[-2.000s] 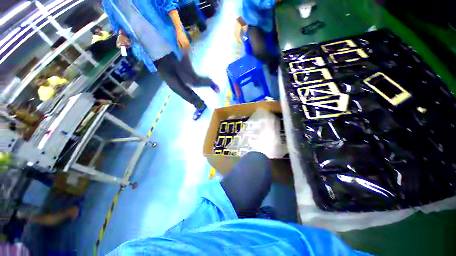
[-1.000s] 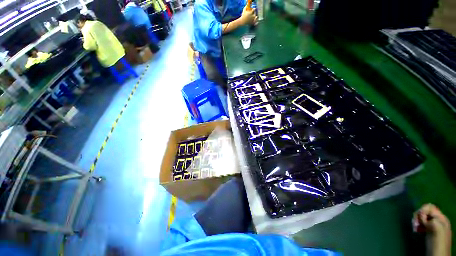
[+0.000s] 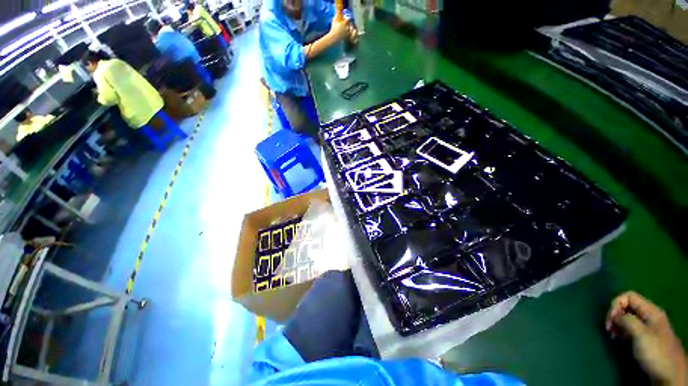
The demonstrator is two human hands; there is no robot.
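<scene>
A black glossy blister tray (image 3: pixel 513 188) lies on the bench over white liner sheets (image 3: pixel 483 324). Several pale-edged rectangular frames (image 3: pixel 362 151) lie at its left side, some overlapping. One separate white-edged frame (image 3: pixel 446 154) lies nearer the tray's middle. My right hand (image 3: pixel 641 328) is at the lower right, off the tray's near right corner, with fingers curled. Whether it holds anything small cannot be told. My left hand is not in view; blue smock cloth (image 3: pixel 362 373) fills the bottom edge.
An open carton (image 3: pixel 271 303) with framed parts and cloudy film stands by my knee (image 3: pixel 324 317). A blue stool (image 3: pixel 285 154) is behind it. A person (image 3: pixel 287 56) sits at the far bench, near a whitish cup (image 3: pixel 342 69) and dark loop (image 3: pixel 354 90). Black trays (image 3: pixel 626 68) are stacked opposite.
The view has swung right, so the tray and carton sit further left. My right hand has come into view at the lower right. The frames look unmoved on the tray.
</scene>
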